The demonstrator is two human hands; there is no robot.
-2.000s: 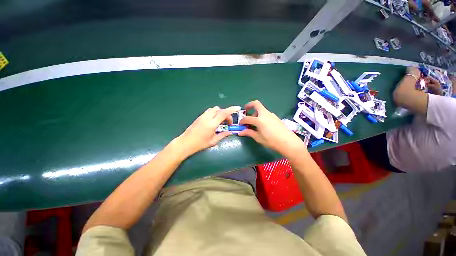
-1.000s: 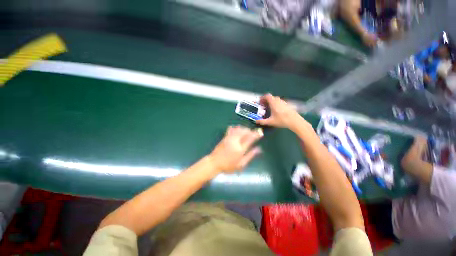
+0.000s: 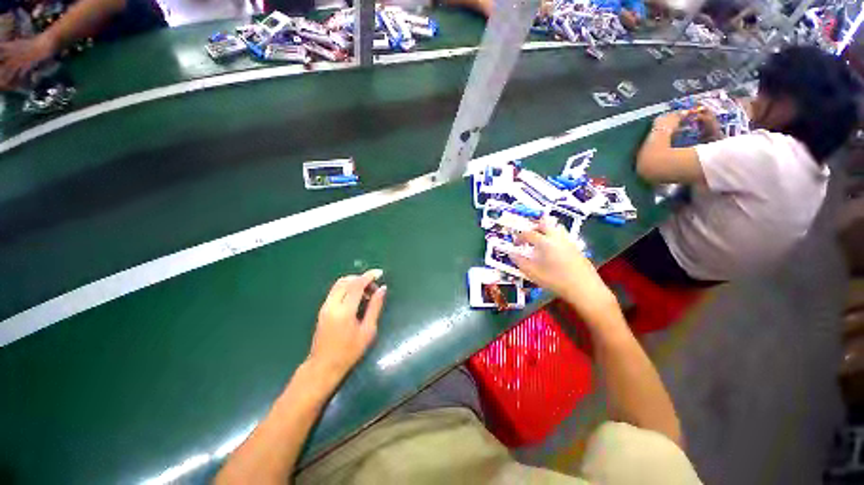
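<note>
A heap of part-built units (image 3: 531, 204), white frames with blue cells, lies on the green bench (image 3: 237, 350). My right hand (image 3: 559, 260) is over the heap's near side, fingertips on the white frames; whether it grips one is unclear. One white frame (image 3: 496, 289) with an orange-brown part lies at the heap's near edge. My left hand (image 3: 347, 320) is above the bench left of the heap, thumb and fingers slightly apart; a small dark spot shows between the fingertips, too blurred to name. A single unit (image 3: 330, 174) with a blue cell lies on the conveyor belt.
A pale rail (image 3: 237, 244) and slanted grey post (image 3: 483, 90) stand between bench and belt. Another worker (image 3: 748, 180) sits at the right with another heap. More heaps (image 3: 322, 36) and a person's arm are across the belt. A red stool (image 3: 535, 374) is below the bench edge.
The view has turned. The unit from my hands is no longer held; a similar single unit lies on the belt. My right hand has moved to the heap; my left hand remains over the bench.
</note>
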